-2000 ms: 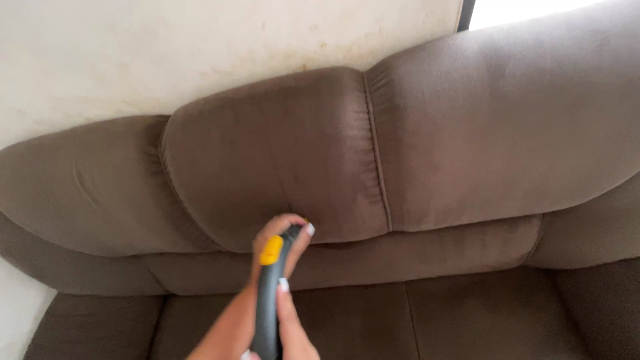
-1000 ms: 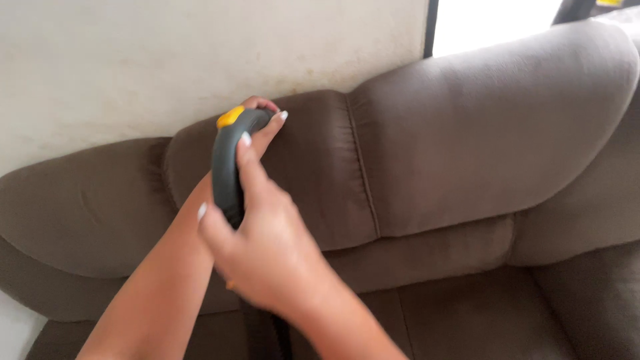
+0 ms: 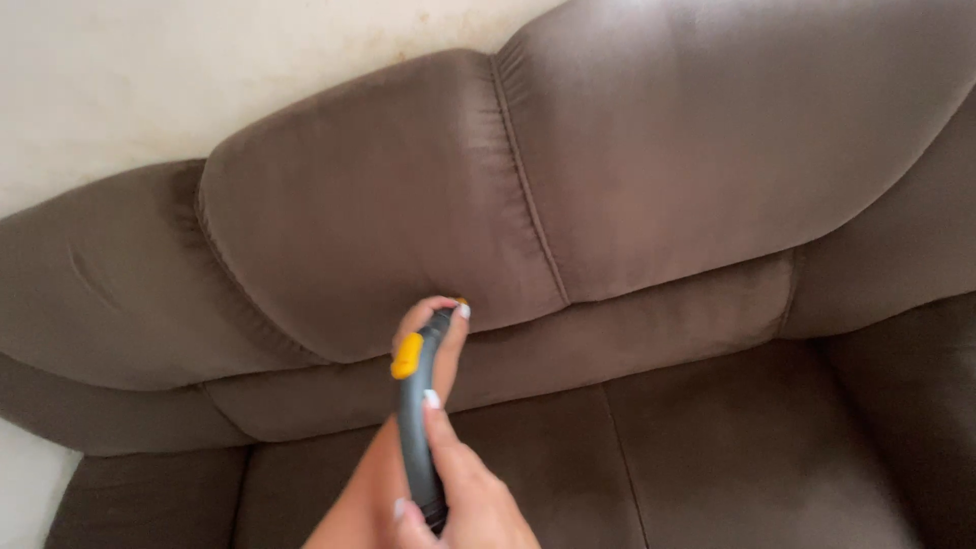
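Observation:
A curved dark grey vacuum cleaner handle [image 3: 415,427] with a yellow slider runs up between my hands. My left hand [image 3: 450,335] wraps its far end, at the lower edge of the sofa's middle back cushion [image 3: 366,198]; a small yellow part shows by the fingertips. My right hand [image 3: 473,488] grips the handle's near, lower end, with the thumb along its side. Whatever is fitted at the far tip is hidden behind the left fingers.
The brown fabric sofa fills most of the view, with a large right back cushion [image 3: 709,137], a left back cushion [image 3: 114,282] and seat cushions [image 3: 724,435] below. A pale, stained wall [image 3: 191,69] rises behind it.
From one second ago, both hands and the handle have moved down from the top of the middle back cushion to its lower edge, near where they were two seconds ago.

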